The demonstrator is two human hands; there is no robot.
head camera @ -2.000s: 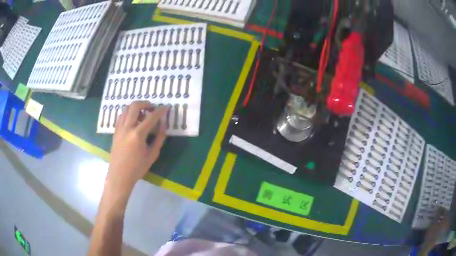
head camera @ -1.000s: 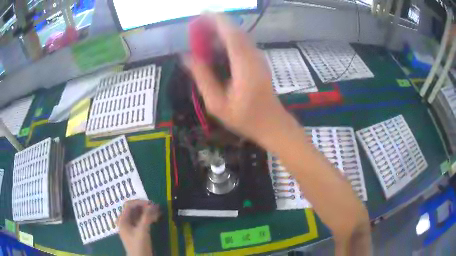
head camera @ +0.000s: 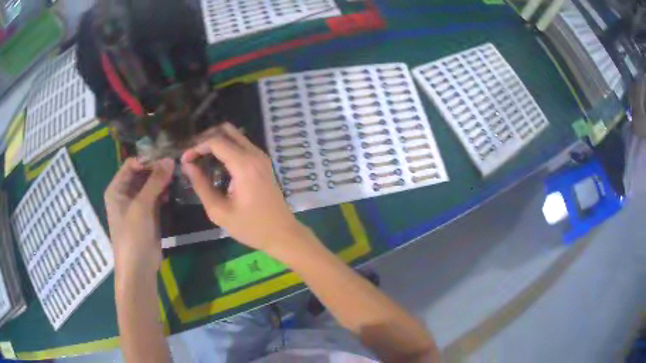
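The black test fixture (head camera: pixel 156 71) stands at upper left with a red lead (head camera: pixel 117 84) on it. My left hand (head camera: pixel 136 202) and my right hand (head camera: pixel 244 184) meet at the front of the fixture, over its seat, with fingertips bent inward and close together. Any small part between the fingertips is too blurred to tell. The silver seat is mostly hidden by my hands. A white tray (head camera: pixel 354 127) with rows of dark strip parts lies right of the fixture. Another tray (head camera: pixel 62 237) lies to its left.
A further parts tray (head camera: pixel 482 106) lies at the right, and one more (head camera: pixel 265 15) behind. Stacked trays (head camera: pixel 60 106) stand at back left. A green label (head camera: pixel 249 269) lies before the white strip (head camera: pixel 193 238). A blue bin (head camera: pixel 584 198) is beyond the bench edge.
The view has swung right. My right hand has come down from the red handle to the fixture front. My left hand has moved from the left tray to the fixture.
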